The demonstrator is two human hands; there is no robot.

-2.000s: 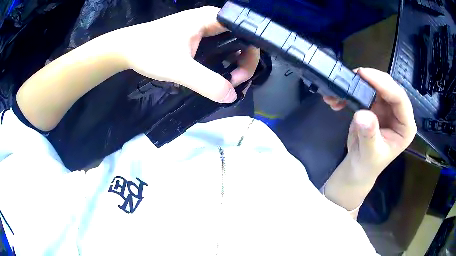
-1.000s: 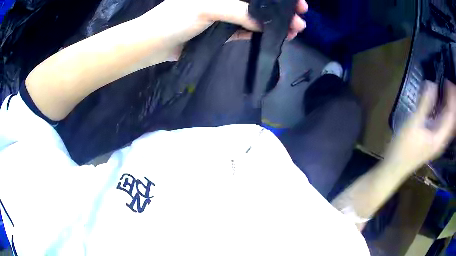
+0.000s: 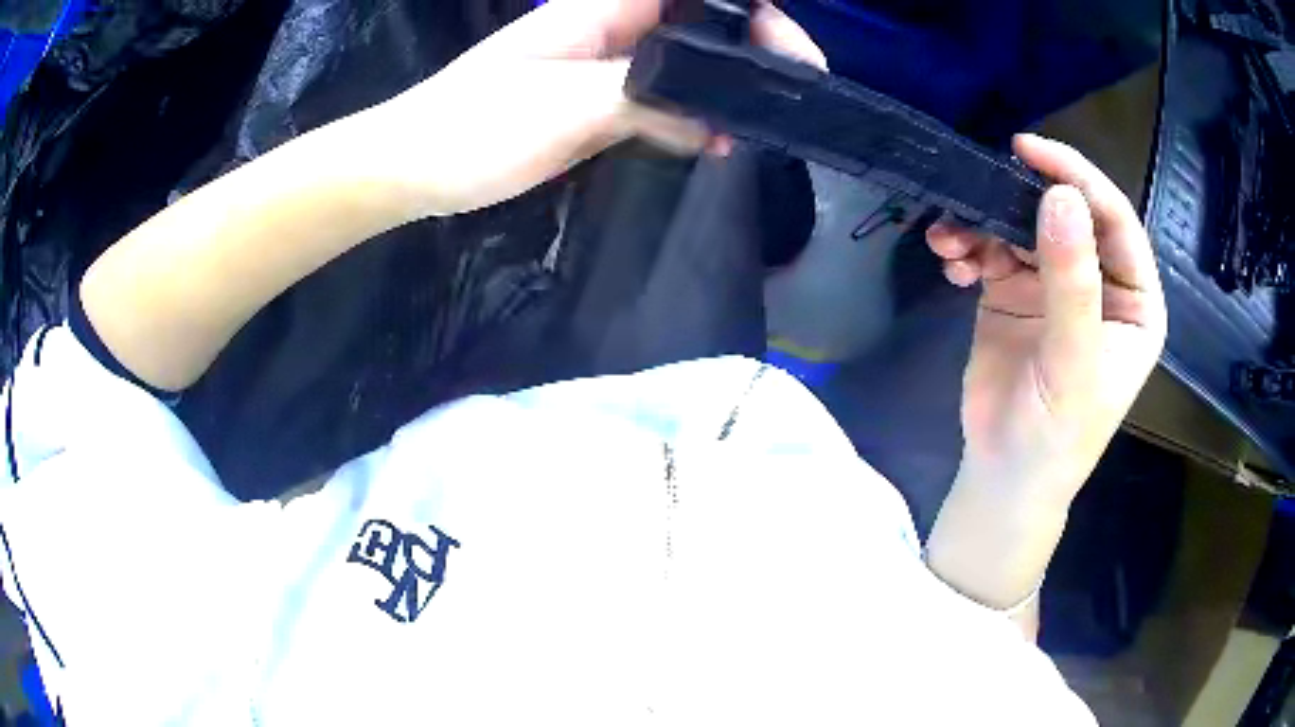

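Note:
A long matt black moulded plastic part [image 3: 852, 125] is held above my lap, slanting down to the right. My right hand [image 3: 1065, 305] grips its right end between thumb and fingers. My left hand [image 3: 604, 93] is at its upper left end, partly hidden behind the part and blurred. More black plastic shows at the left hand near the top edge; I cannot tell if it is a separate part.
A shiny black bin liner [image 3: 483, 291] lies at left and over my lap. A black parts tray [image 3: 1207, 256] with loose black parts is at right, over a brown cardboard box [image 3: 1200, 433]. A small dark narrow thing [image 3: 883, 220] is on the floor.
My right hand has come back from the tray at right and now grips the end of a black part. The part in my left hand's area now lies slantwise instead of hanging down.

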